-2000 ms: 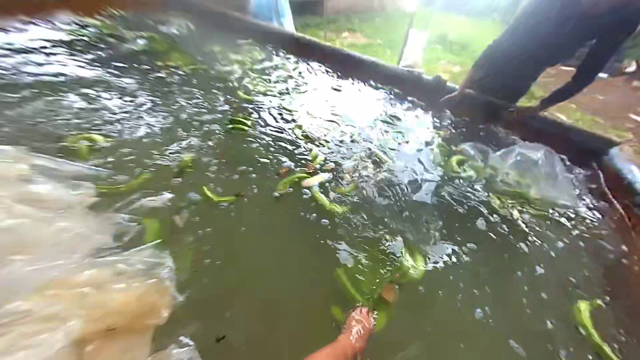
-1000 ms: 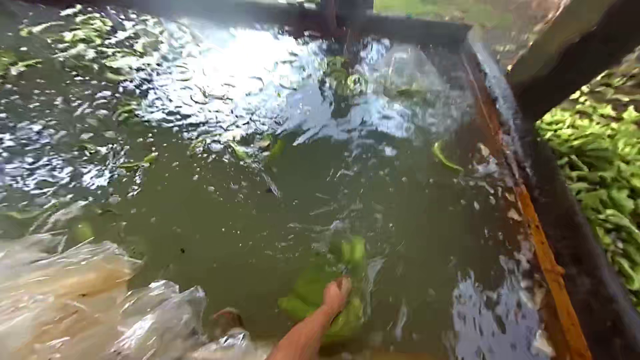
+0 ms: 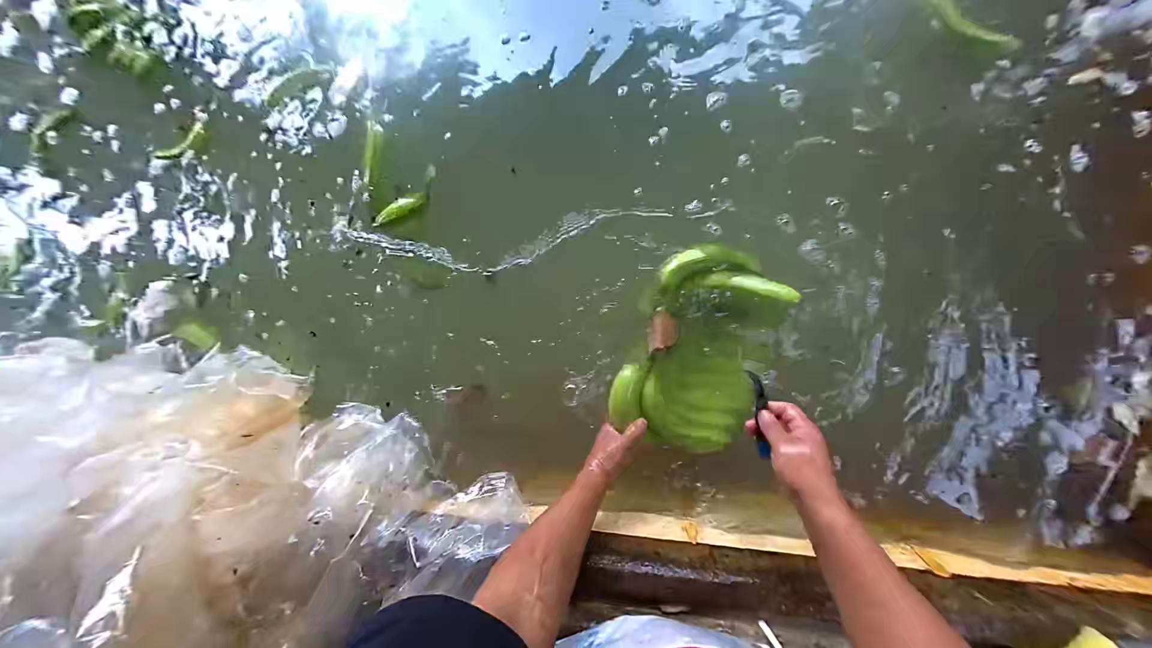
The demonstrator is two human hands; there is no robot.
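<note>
A large bunch of green bananas (image 3: 697, 396) floats partly under the murky water, close to the tank's near edge. My left hand (image 3: 619, 443) grips its left side, thumb on top and the other fingers hidden in the water. In my right hand (image 3: 790, 439), at the right side of the bunch, is a small dark tool with a blue end (image 3: 761, 423), apparently a knife; its tip is hard to make out. A brown cut stem (image 3: 663, 332) shows among the bananas.
Crumpled clear plastic sheeting (image 3: 198, 486) covers the near left. The tank's near rim (image 3: 720, 537) has a wooden strip along it. Loose green bananas (image 3: 402, 208) float at the left, and another banana (image 3: 972, 25) lies at the upper right.
The view has swung down and right. My right hand, not seen in the earlier frames, is now in view with the dark tool. The bunch sits higher in the water, and its shape shows more plainly.
</note>
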